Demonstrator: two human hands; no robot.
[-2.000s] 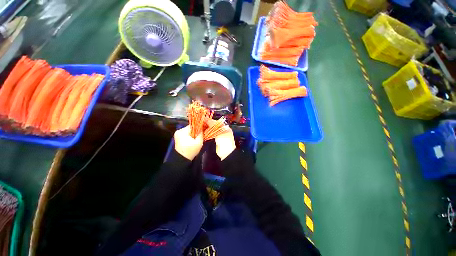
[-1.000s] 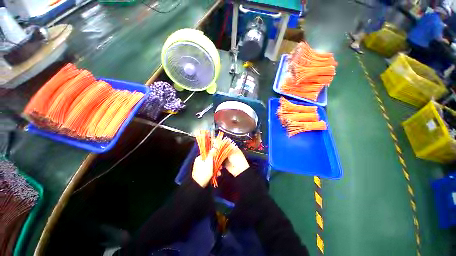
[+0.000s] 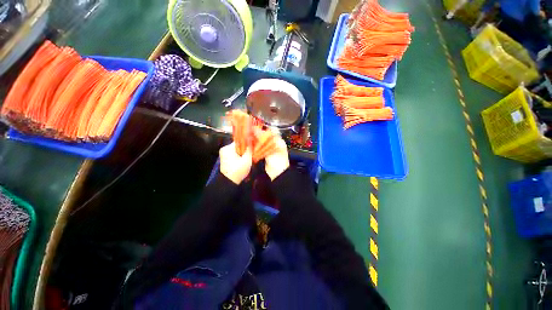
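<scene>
My left hand [image 3: 235, 163] holds a bunch of orange lead wires [image 3: 241, 130], upright and slightly blurred, just below and left of the round disc [image 3: 275, 104]. My right hand [image 3: 276, 158] holds another part of the orange wires, touching the first bunch. The wire tips are close to the disc's lower left rim; I cannot tell whether they touch it. The disc sits in a teal housing [image 3: 310, 91] with a silver motor [image 3: 289, 54] behind it.
A blue tray of orange wires [image 3: 115, 136] is at left, beside patterned cloth [image 3: 172, 79] and a green fan [image 3: 209, 33]. A wrench [image 3: 233, 97] lies left of the disc. Two blue trays, near [image 3: 363, 148] and far [image 3: 391, 75], hold orange bundles at right. Yellow crates [image 3: 499, 60] stand farther right.
The whole view has shifted since a second ago, with the scene now higher in the picture. The two wire bunches are closer together and nearer the disc, still in both hands.
</scene>
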